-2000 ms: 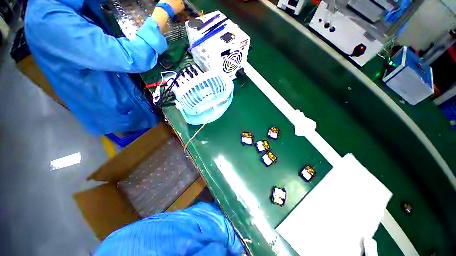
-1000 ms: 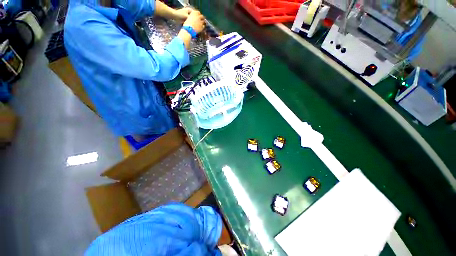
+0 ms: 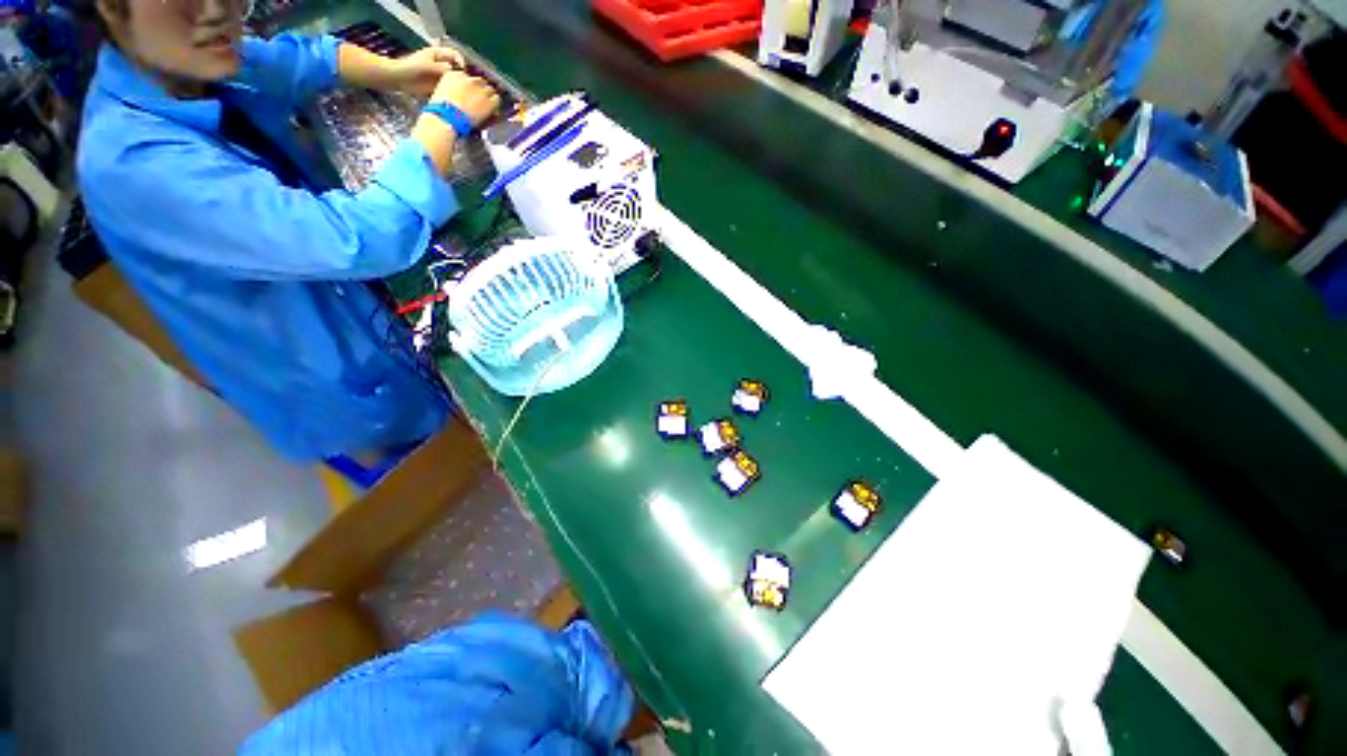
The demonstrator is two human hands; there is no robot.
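Observation:
Several small black modules with gold and white patches lie on the green bench: a group at the centre (image 3: 720, 436), one near the sheet (image 3: 855, 505) and one nearer the front edge (image 3: 768, 581). A large white sheet (image 3: 968, 591) lies at the lower right. A small white piece (image 3: 1086, 727) is on its lower edge, cut off by the picture; I cannot tell what it is. My blue left sleeve (image 3: 458, 694) shows at the bottom. I cannot make out a left hand at its cuff. My right hand is out of the picture.
A light-blue fan (image 3: 536, 318) and white bench unit (image 3: 591, 185) stand at the upper left. Another person in a blue smock (image 3: 237, 222) works beyond. An open cardboard box (image 3: 333, 635) is below the bench edge. A pale rail (image 3: 739, 288) runs lengthwise. More modules (image 3: 1169, 545) lie right.
The view has shifted, so the bench things sit further left in the picture. The other person's face has come into view. A further dark module shows at the far right.

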